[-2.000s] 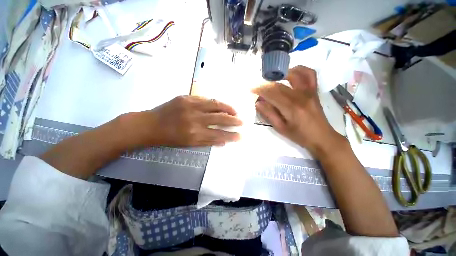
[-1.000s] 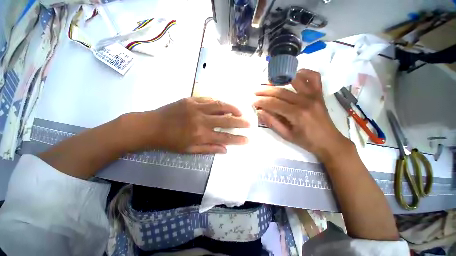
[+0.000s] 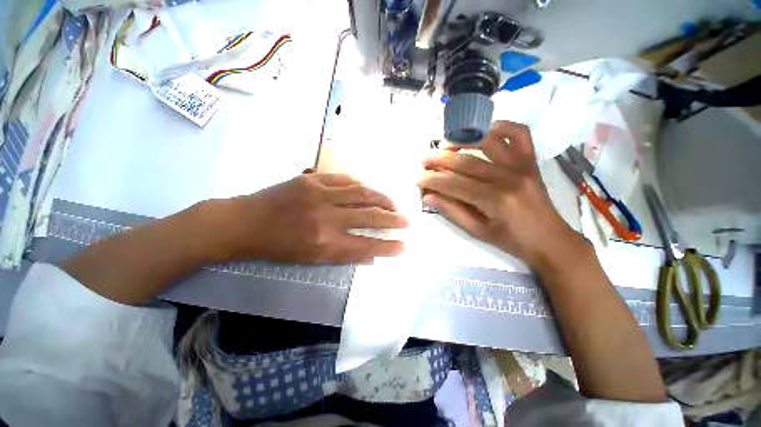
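Note:
A white fabric strip (image 3: 380, 313) runs from the bright glare under the sewing machine head (image 3: 409, 50) down over the table's front edge. My left hand (image 3: 321, 218) lies flat, palm down, with its fingertips on the strip's left side. My right hand (image 3: 492, 183) is bent over the strip's right side close to the needle area, below the grey knob (image 3: 468, 117). Its fingertips are near the glare, and whether they pinch the fabric cannot be made out. The needle and presser foot are washed out by the light.
Gold-handled shears (image 3: 687, 292) and orange-and-blue snips (image 3: 607, 204) lie at right. Crumpled white scraps (image 3: 597, 104) are behind them. A care label (image 3: 188, 98) and striped tape (image 3: 250, 62) lie at left, beside printed strips (image 3: 42, 133). Printed fabric (image 3: 284, 384) is on the lap.
The white strip's lower end hangs slightly lower over the front edge than before. My left hand has shifted slightly down and to the left. My right hand has barely moved in the last second.

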